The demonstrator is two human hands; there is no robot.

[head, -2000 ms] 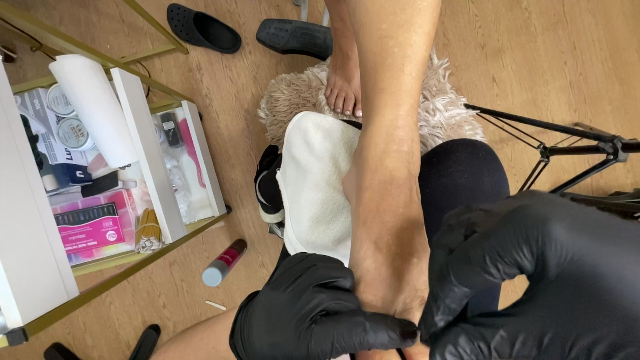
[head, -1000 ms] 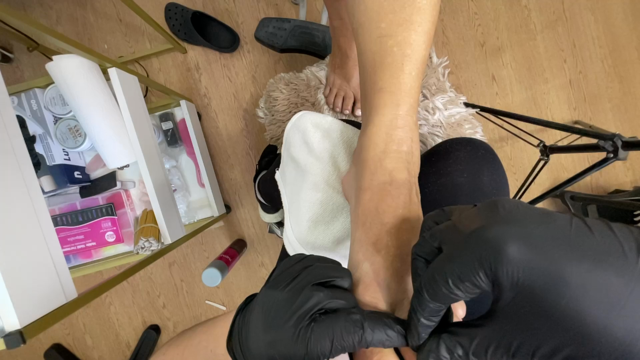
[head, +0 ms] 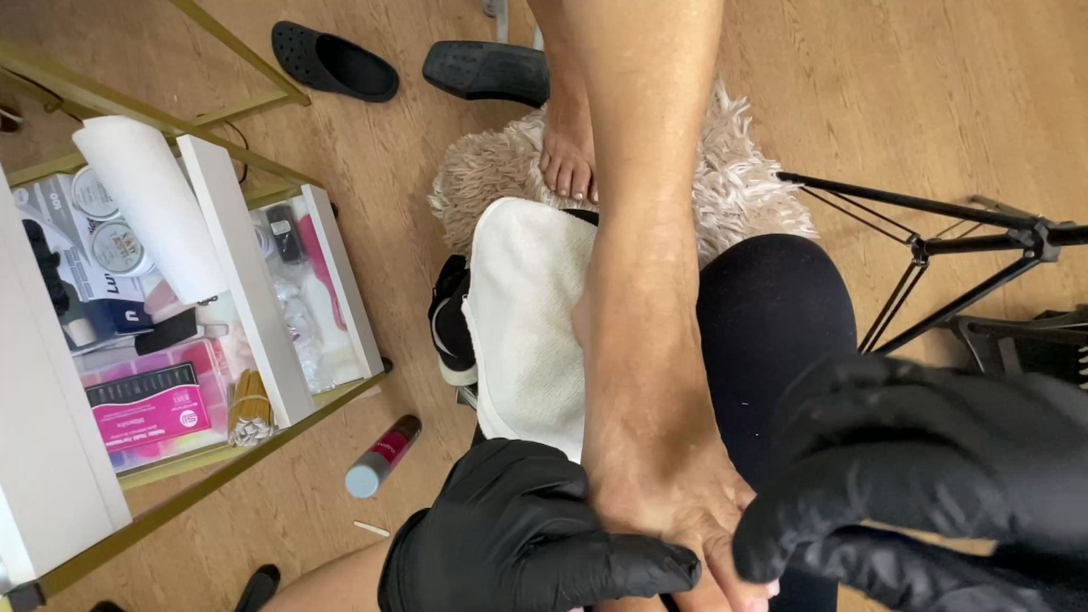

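Note:
Another person's bare foot reaches down the middle of the head view, its toes at the bottom edge. My left hand, in a black glove, is wrapped over the toe end from the left, thumb lying across the top of the foot. At the right, my right hand, also gloved in black, is curled beside the outer toes, its fingertips close to them; whether it pinches anything is hidden. A white towel lies under the foot on my lap, next to my dark-clad knee.
A white drawer cart on the left holds a paper roll, jars and a bundle of wooden sticks. A spray can lies on the floor. The other foot rests on a shaggy rug. Black tripod legs stand right.
My right hand has drawn back a little to the right from the toes, exposing more of the outer toes. My left hand stays on the foot.

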